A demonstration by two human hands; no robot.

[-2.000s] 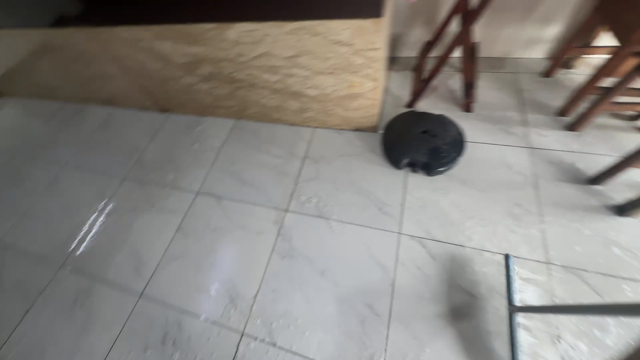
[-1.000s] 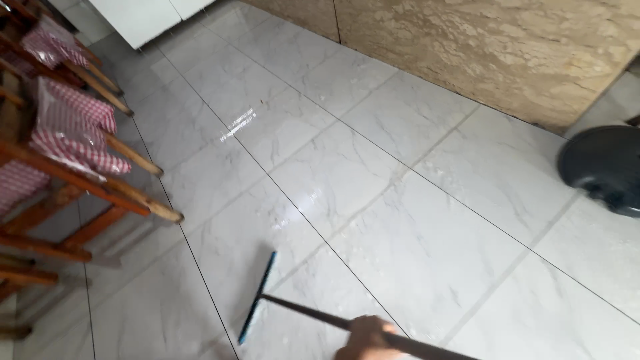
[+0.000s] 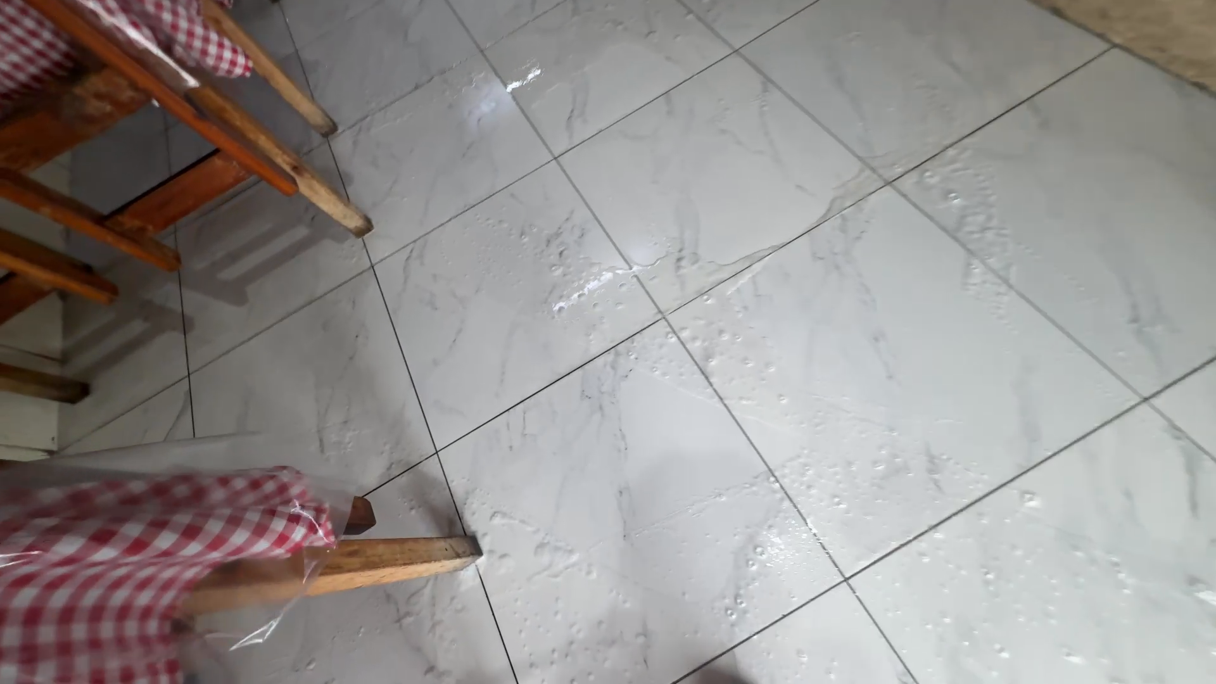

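Observation:
Neither of my hands shows in the head view at this moment, and the floor squeegee is also out of view. Pale grey marbled floor tiles (image 3: 760, 399) fill most of the frame, wet with scattered water drops and a thin puddle (image 3: 703, 275) along the joints near the middle. A small dark patch, too indistinct to identify, lies at the bottom edge.
Wooden furniture legs (image 3: 285, 157) reach in from the upper left. At lower left, a red-and-white checked cloth (image 3: 190, 541) under clear plastic hangs by another wooden leg (image 3: 380, 562). A beige stone-patterned surface (image 3: 1159, 33) borders the floor at upper right.
The view has shifted strongly. A hand on the squeegee's pole, seen one second ago, is out of frame, as are the squeegee's blade and the round black object.

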